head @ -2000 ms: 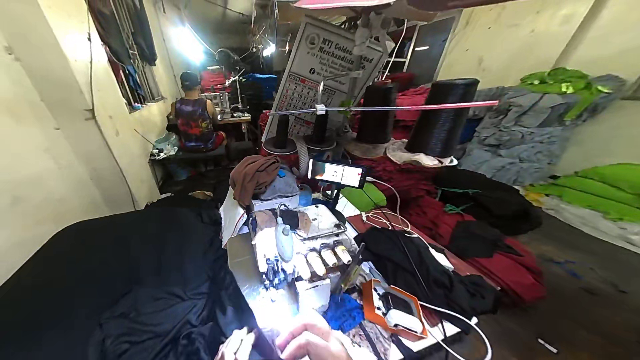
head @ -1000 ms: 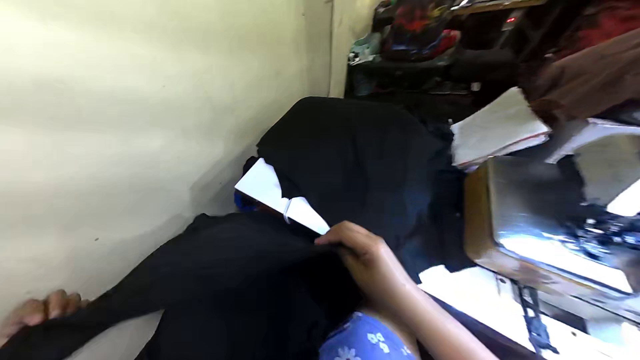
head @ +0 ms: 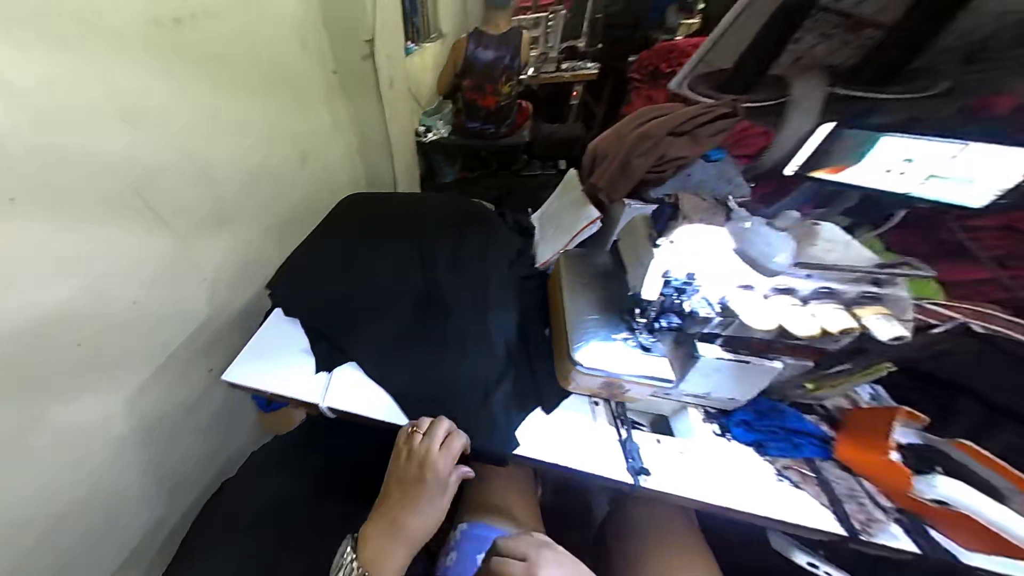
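My left hand [head: 428,468], wearing a ring and a metal watch, has its curled fingers at the front edge of a black cloth [head: 432,296] spread over the white table [head: 576,436]. Whether the fingers grip the cloth cannot be told. My right hand [head: 534,556] is low by my lap, near the blue patterned garment [head: 472,544]; the bottom edge of the view cuts it off, and its fingers are partly hidden. Right of the cloth stands a lit sewing machine [head: 616,320]. More black cloth [head: 296,480] lies below the table at the left.
A wall [head: 160,200] bounds the left side. An orange-framed object [head: 904,464] and a blue cloth [head: 776,428] lie on the table's right. A brown cloth [head: 656,148] and a lit phone [head: 920,168] are behind the machine. Another person [head: 488,80] sits at the back.
My hands have left the black cloth stretched between them. The left hand has come from the far left to the table edge, the right hand down toward my lap. The view has swung right.
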